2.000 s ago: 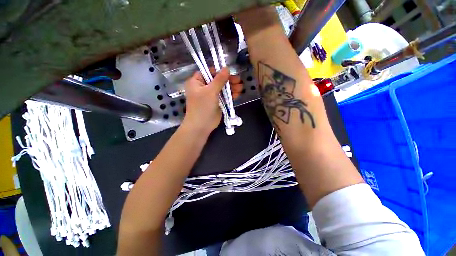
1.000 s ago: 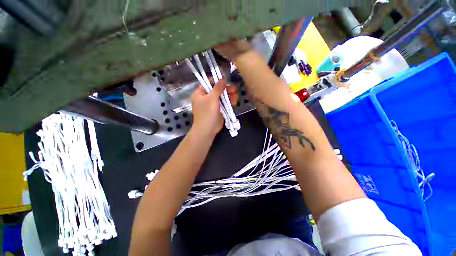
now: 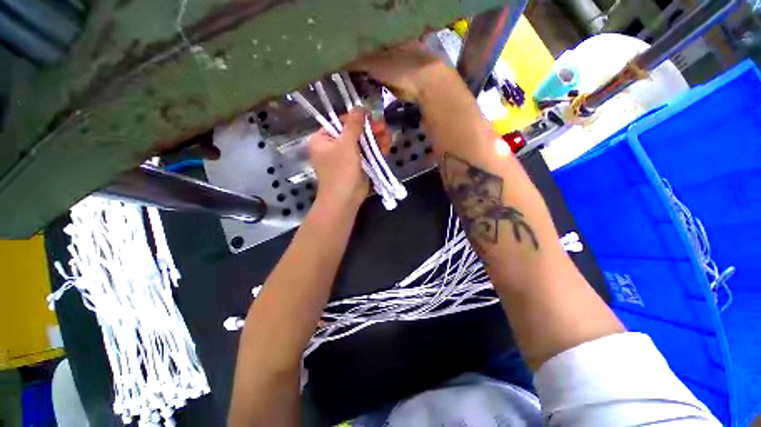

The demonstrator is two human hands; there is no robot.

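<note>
My left hand (image 3: pixel 340 158) is closed around several white cables (image 3: pixel 377 160) in front of the mold. Their white ends hang out below the hand, and their upper parts run up toward the mold under the green platen. My right hand (image 3: pixel 392 65) reaches under the platen near the cables' upper ends; its fingers are mostly hidden, so its grip cannot be told. The silver base plate (image 3: pixel 238 171) with round holes lies under the mold. A loose cable bundle (image 3: pixel 409 302) lies fanned on the black surface, partly under my forearms.
A stacked cable pile (image 3: pixel 142 321) lies at the left. The green platen (image 3: pixel 250 50) hangs above my hands. Shiny guide posts (image 3: pixel 209 193) stand either side. A blue bin (image 3: pixel 667 250) holding cables is at the right, near a teal roll (image 3: pixel 557 83) on a yellow ledge.
My right hand has drawn down into partial view under the platen since the oldest frame. My left hand keeps its hold; the held cables are spread slightly more. The view has shifted.
</note>
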